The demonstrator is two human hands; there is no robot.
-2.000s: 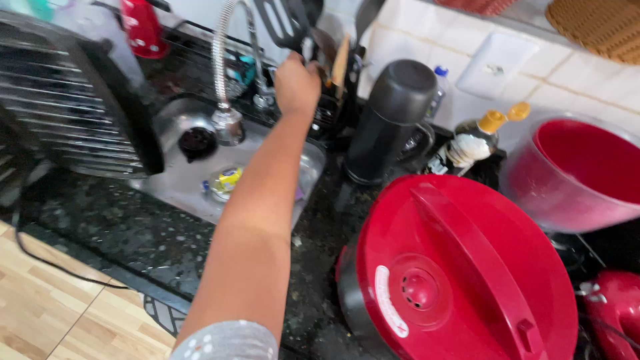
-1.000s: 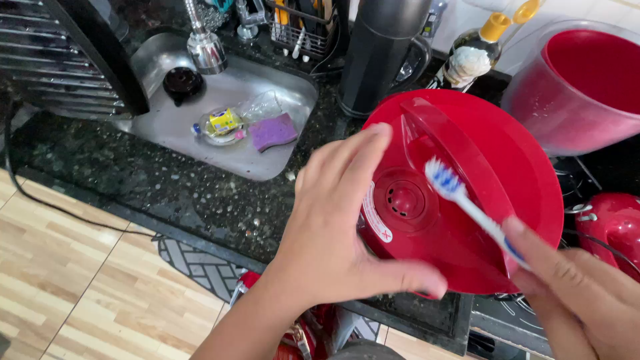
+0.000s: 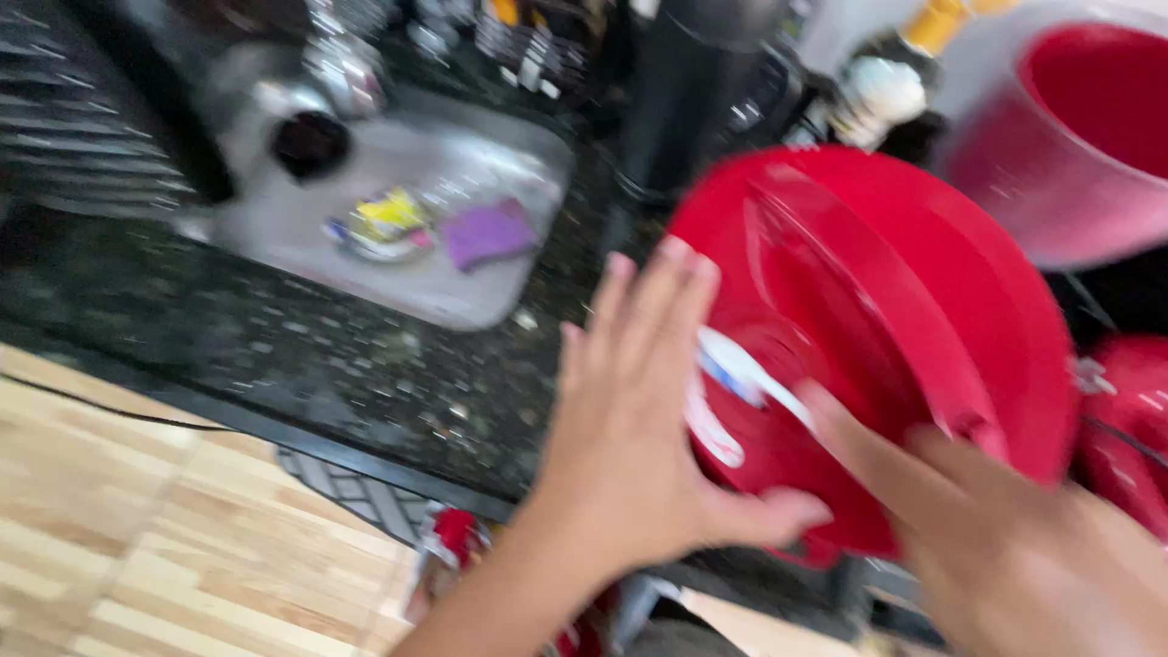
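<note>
My right hand [image 3: 940, 511] grips a white toothbrush [image 3: 776, 388] whose blue-and-white bristles lie against the red lid [image 3: 985, 301], close to its round vent. The lid is wide and round, with a long raised handle across it. My left hand [image 3: 639, 456] has its fingers spread along the lid's near left side, the thumb over the lower edge. It seems to steady the lid and grasps no separate object. What lies beneath the lid is hidden. The picture is blurred by motion.
Left is a steel sink [image 3: 392, 283] with a purple sponge [image 3: 488, 233] and a yellow packet [image 3: 391, 214]. Behind the lid stand a black thermos [image 3: 675, 100] and a red pot [image 3: 1004, 182]. A dish rack [image 3: 82, 119] is at far left on the dark stone counter [image 3: 365, 365].
Two seconds ago an arm reached to the utensil holder behind the sink; both hands are now at the lid. Since one second ago the brush head has moved from beside the lid's handle towards my left hand.
</note>
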